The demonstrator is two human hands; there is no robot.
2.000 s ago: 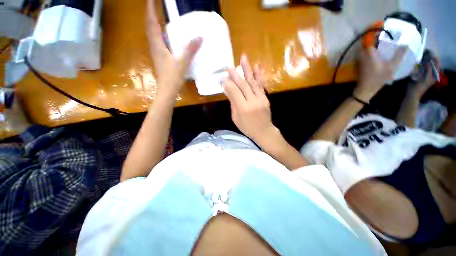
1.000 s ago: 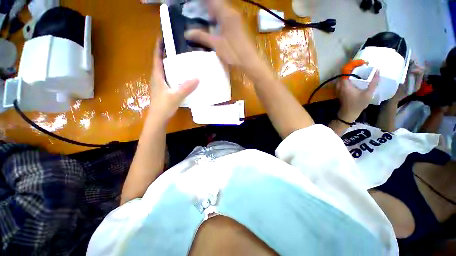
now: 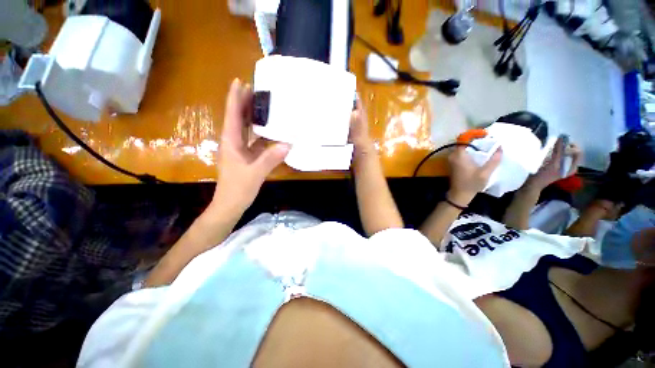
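Observation:
A white security camera point(image 3: 305, 100) with a black head stands out in front of me over the orange bench, its head pointing away and cut off by the top edge. A small dark label shows on the left of its housing. My left hand point(image 3: 244, 140) holds the housing's lower left side, thumb at the bracket point(image 3: 319, 157). My right hand point(image 3: 360, 133) is at the housing's right side, its fingers largely hidden behind it. White antennas flank the black head.
Another white camera point(image 3: 97, 65) lies at the left with its black cable over the bench edge. A white block point(image 3: 381, 67) and black connectors point(image 3: 447, 87) lie right of my camera. A neighbour at right holds a camera point(image 3: 506, 154) beside the grey mat point(image 3: 470, 90).
My right hand has moved from the black head down to the housing's right side. The camera has turned, and its dark label now shows. The view has shifted towards the right.

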